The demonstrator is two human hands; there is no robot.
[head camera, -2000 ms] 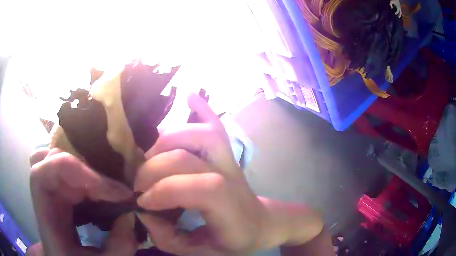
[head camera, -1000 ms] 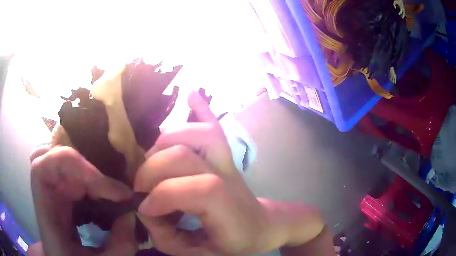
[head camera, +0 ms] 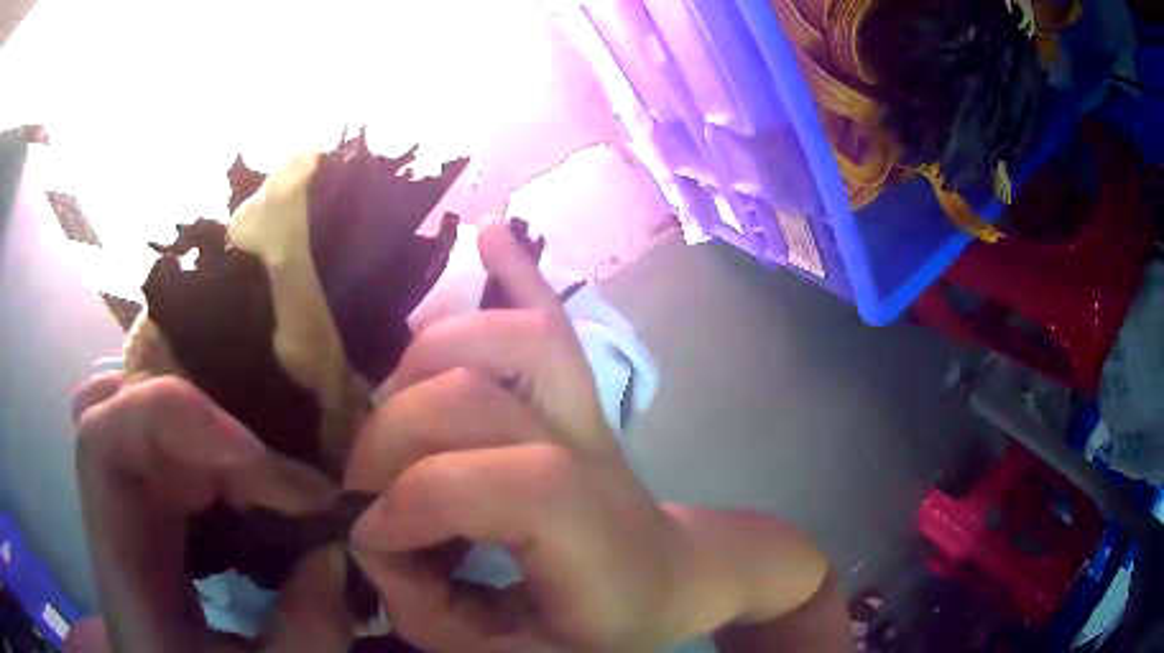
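Observation:
A figure piece with dark brown, jagged-edged clothing flaps (head camera: 230, 338) and a cream limb (head camera: 291, 242) between them points away from me, left of centre. My left hand (head camera: 179, 472) and my right hand (head camera: 511, 472) pinch its dark near part between thumbs and fingers, with the fingertips almost touching. My right index finger sticks up beside a small dark jagged tip. The fingers hide the pinched spot and most of the near end of the figure.
A blue-violet crate (head camera: 830, 179) at the upper right holds orange-yellow curled parts (head camera: 836, 96) and a dark piece (head camera: 951, 89). Red plastic stools (head camera: 1021, 523) stand at the right over a grey floor. Strong glare covers the upper left. Pale cloth shows behind my right hand.
The glare has shrunk, so the jagged edges and the area beside the crate show more clearly. Both hands keep nearly the same grip and place.

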